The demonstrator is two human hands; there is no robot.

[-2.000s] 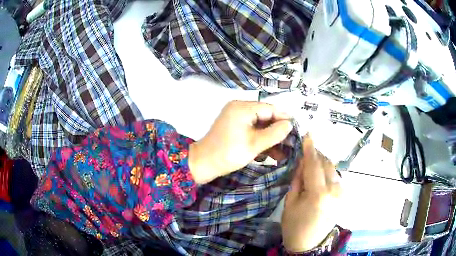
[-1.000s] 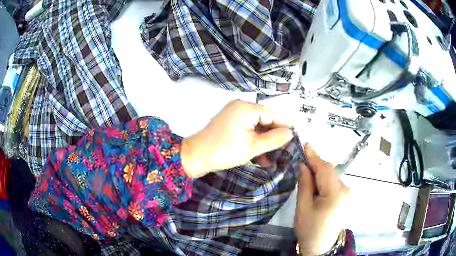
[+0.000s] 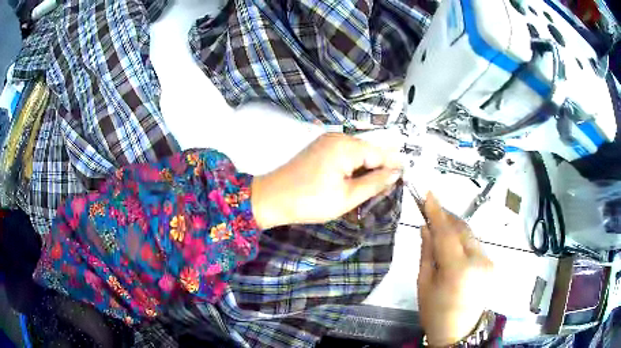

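My left hand [image 3: 323,182] pinches the edge of the plaid shirt [image 3: 320,262] between thumb and fingers, just left of the needle area. The shirt hangs below that hand over the table's front edge. My right hand [image 3: 449,272] holds a slim silver tool [image 3: 415,196], whose tip points at the left fingertips. The white sewing machine head [image 3: 476,61] with a blue stripe stands above and right. The needle plate area [image 3: 411,153] is bright, and its details are hard to tell.
More plaid cloth lies behind the left hand [image 3: 293,54] and at the far left [image 3: 102,81]. Black-handled scissors [image 3: 547,224] lie at the right. A brown-edged framed panel [image 3: 587,292] sits at the lower right. A silver arm [image 3: 481,197] lies right of the needle area.
My right hand has moved right and slightly down, away from the left fingertips, and the slim tool now shows clearly. The shirt below hangs flatter. My left hand keeps its pinch.
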